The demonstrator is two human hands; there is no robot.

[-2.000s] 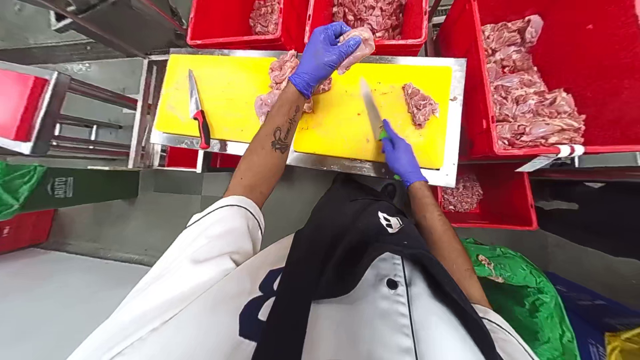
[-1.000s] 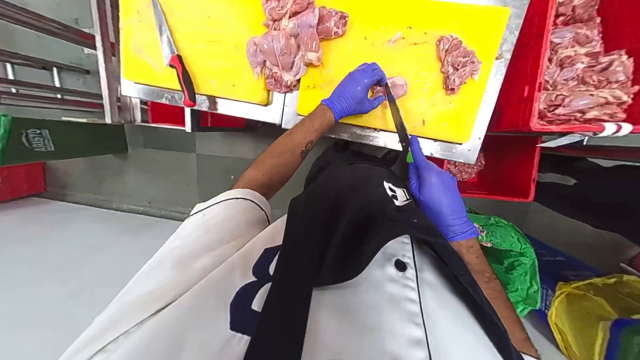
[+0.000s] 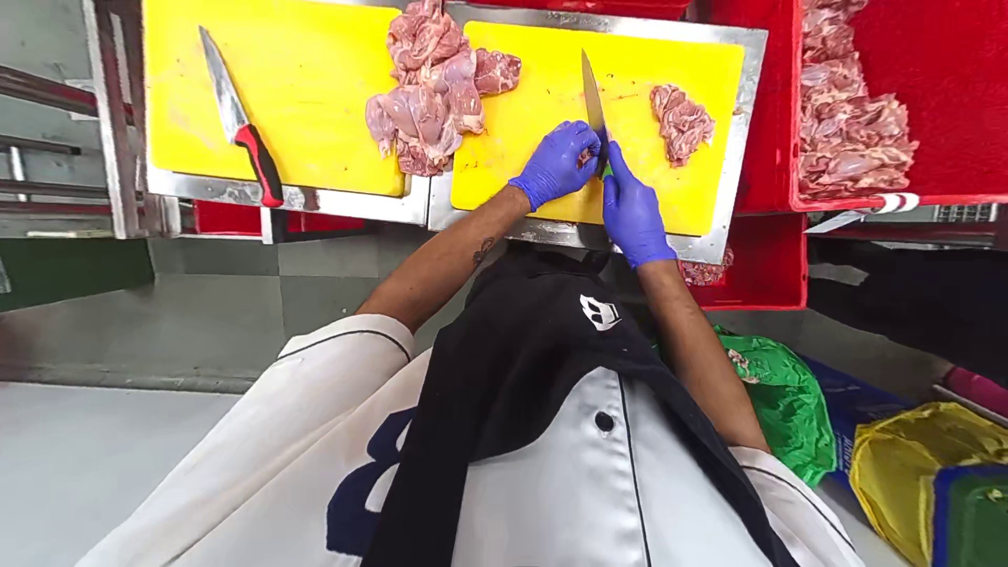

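Observation:
My right hand (image 3: 636,209), in a blue glove, grips a knife (image 3: 591,90) with a green part showing at its handle; the blade points away from me over the right yellow cutting board (image 3: 535,71). Against the blade, my left hand (image 3: 557,161), gloved too, holds a small piece of raw meat (image 3: 584,157), mostly hidden by the fingers. A heap of raw meat pieces (image 3: 433,94) lies where the two boards meet. To the right of the knife is a small pile of cut meat (image 3: 681,124). On the left yellow board (image 3: 315,87) rests a knife with a red and black handle (image 3: 260,165).
A red crate (image 3: 953,102) with raw meat (image 3: 854,130) stands at the right. A lower red crate (image 3: 791,268), holding meat, sits under the steel table's edge (image 3: 713,250). Green (image 3: 787,402) and yellow (image 3: 906,457) plastic bags are at the lower right. Metal rails (image 3: 47,87) stand at the left.
Two seconds ago my left hand was raised with a piece of meat; it is now down at the right board beside the blade. The view has shifted.

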